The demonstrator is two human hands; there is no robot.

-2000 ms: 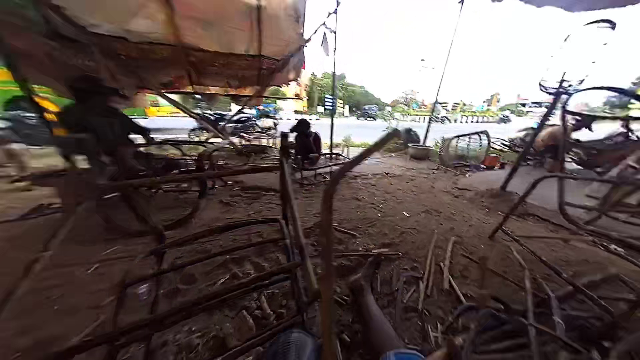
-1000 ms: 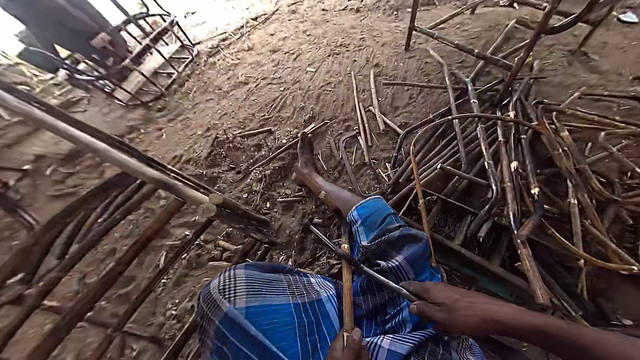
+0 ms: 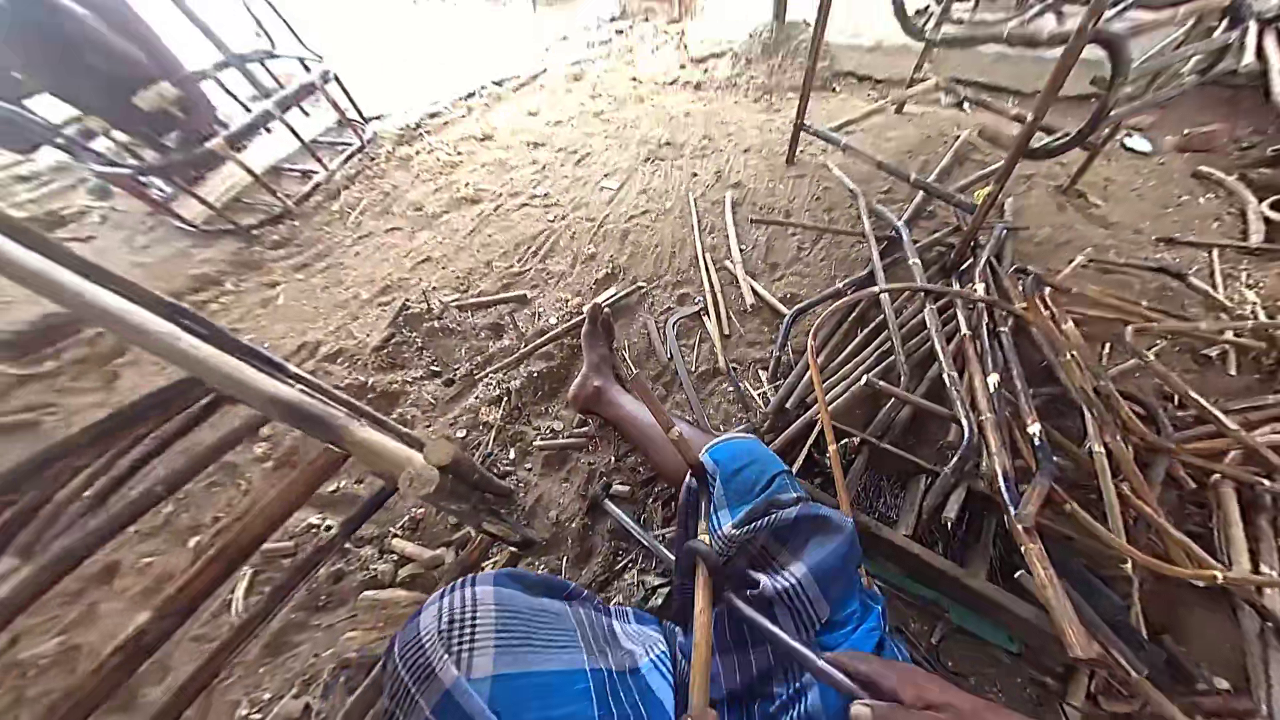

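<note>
My right hand (image 3: 915, 690), at the bottom edge, is shut on a metal rod (image 3: 790, 640). The rod runs up and left across a cane pole (image 3: 702, 620), and a dark curved part (image 3: 703, 560) loops around the pole where they cross. The cane stands upright between my knees, over the blue checked cloth (image 3: 540, 640) on my lap. Of my left hand (image 3: 698, 715) only a sliver shows at the bottom edge, at the cane's lower end. A hammer-like metal tool (image 3: 635, 525) lies beyond the cloth.
A pile of bent cane poles (image 3: 960, 400) lies at the right. A cane frame (image 3: 220, 380) stands close on the left. My bare foot (image 3: 597, 370) rests on the littered soil ahead. Another frame (image 3: 270, 150) is at the upper left, beside a dark blurred shape.
The view has swung down from the roadside to my lap. Since one second ago, the rod in my right hand has shifted down and right, and my left hand has mostly left the view.
</note>
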